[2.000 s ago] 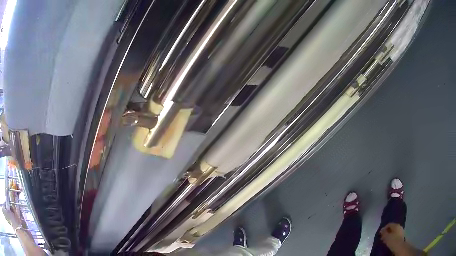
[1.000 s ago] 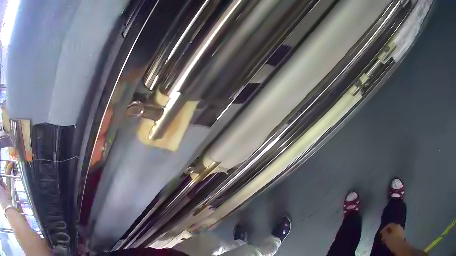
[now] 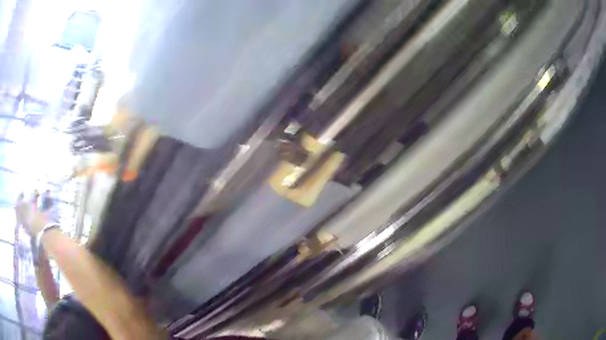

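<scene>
Long shiny metal tubes (image 3: 392, 73) run diagonally across the rack, blurred. A flat cream-yellow block (image 3: 309, 189) lies under a tube end, with a small dark clamp beside it. Another small brassy clamp (image 3: 321, 243) is below it, at the end of a pale covered roll (image 3: 432, 159). Smooth lilac-grey fabric (image 3: 219, 66) covers the upper left. A sliver of skin at the bottom right edge, by dark trousers, seems to be my right hand (image 3: 529, 334); its fingers cannot be made out. My left hand is not in view.
A person with dark hair (image 3: 73, 320) at the lower left stretches both bare arms (image 3: 90, 272) to the left; one wrist has a white band. Pale trousers (image 3: 362, 329) and dark shoes show at the bottom. Red shoes (image 3: 468, 315) stand on the grey floor (image 3: 531, 219).
The view has swung, so the rack appears further right and the feet lower. The person's head and second arm now show. My right hand has almost left the picture at the bottom.
</scene>
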